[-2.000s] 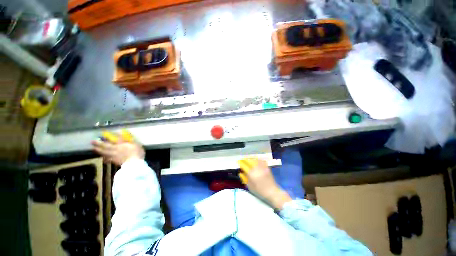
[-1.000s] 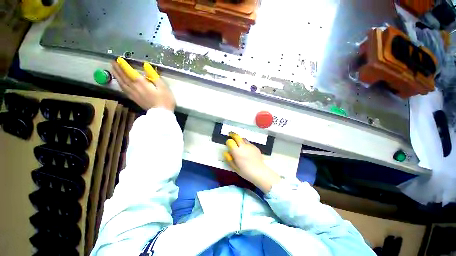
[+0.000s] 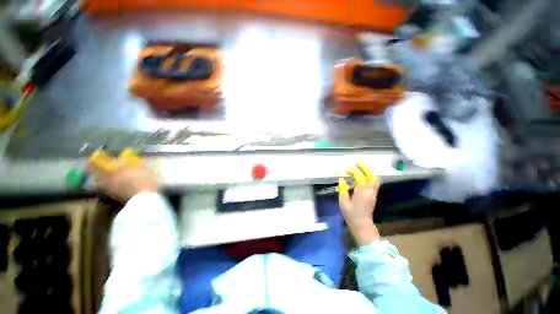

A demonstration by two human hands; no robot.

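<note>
The view is blurred. My left hand [image 3: 126, 175], with yellow fingertips, rests on the front rail beside the left green button [image 3: 75, 179]. My right hand [image 3: 359, 193], also yellow-tipped, is at the rail's front edge, between the red button [image 3: 260, 172] and the right green button [image 3: 400, 165]. Both hands appear to hold nothing, with fingers apart. The left orange fixture [image 3: 178, 93] and the right orange fixture [image 3: 362, 101] stand on the metal plate, each with a black housing on top: one on the left [image 3: 177, 66], one on the right [image 3: 376, 76].
A screen panel [image 3: 250, 194] sits below the rail. Black housings lie on cardboard at the lower left [image 3: 43, 257] and lower right [image 3: 451, 270]. One dark housing [image 3: 440, 127] lies on a white sheet [image 3: 408, 132]. An orange beam [image 3: 264, 11] crosses the back.
The camera view has swung. My right hand has moved from the screen panel rightward to the front rail. My left hand remains on the rail near the left green button.
</note>
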